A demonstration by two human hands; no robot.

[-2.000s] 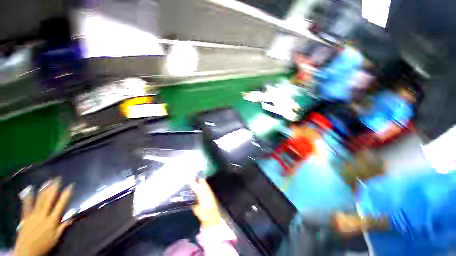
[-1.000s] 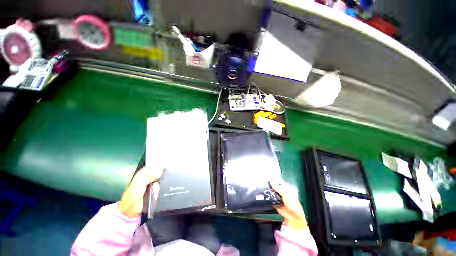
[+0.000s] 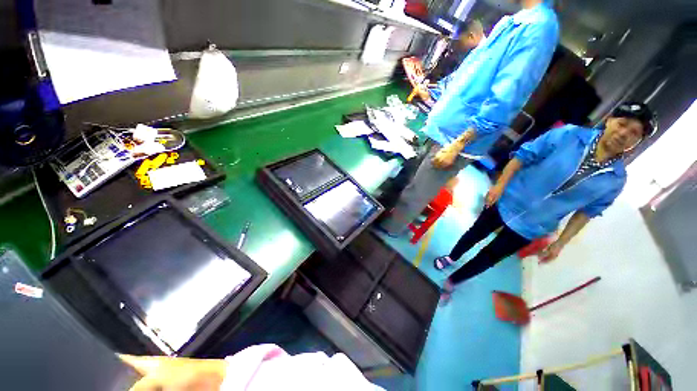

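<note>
A grey slab, which looks like a tablet's back with a small white-and-red label [image 3: 46, 328], is raised at the lower left and cut off by the frame edge. My right hand [image 3: 179, 373] is at the bottom edge, its fingertips at the slab's lower right edge. The hand is partly cut off, so its grip cannot be told. My left hand is out of the picture. A black tray [image 3: 248, 284] lies beyond the slab. A dark glossy tablet [image 3: 164, 263] lies in its right part; the slab partly hides its left part.
A tray with two dark-screened tablets [image 3: 309, 177] stands on the green bench. A black two-recess tray [image 3: 374, 294] is lower right. The accessory tray [image 3: 122, 195] holds a white block and yellow pile. A marker [image 3: 244, 235] lies nearby. Two people in blue [image 3: 562, 179] stand right.
The view has swung right. The slab is now at the lower left edge. My right hand has left the tablet in the tray and is at the slab's edge. My left hand has gone out of view.
</note>
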